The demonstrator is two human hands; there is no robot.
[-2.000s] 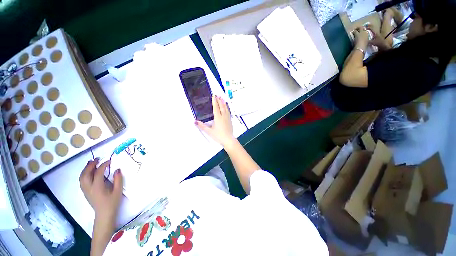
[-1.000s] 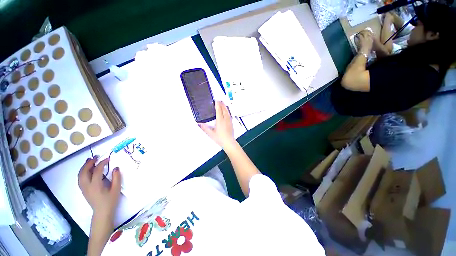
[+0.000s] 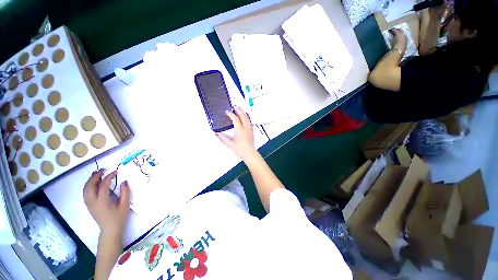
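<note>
A dark mobile phone (image 3: 213, 99) lies on the large white sheet (image 3: 164, 98). My right hand (image 3: 238, 131) is at its lower right edge, with a finger over the lower part of the screen. Whether the hand grips the phone cannot be told. A green-blue circuit board (image 3: 132, 156) with dark lead wires and small parts (image 3: 148, 160) lies on white in front of me. My left hand (image 3: 108, 198) rests just below and left of the board, fingers bent and apart, near a dark wire. Whether it holds the wire or a white card cannot be told.
The speaker tray (image 3: 46, 117) with round brown recesses stands at left. A clear box of white pads (image 3: 52, 240) is at lower left. White card stacks (image 3: 259, 68) lie on brown cardboard (image 3: 306, 104). A person (image 3: 426, 87) works at right. Open cartons (image 3: 426, 208) are at lower right.
A finger of my right hand has moved over the lower part of the phone screen. The phone screen looks darker than two seconds ago. My left hand has barely moved.
</note>
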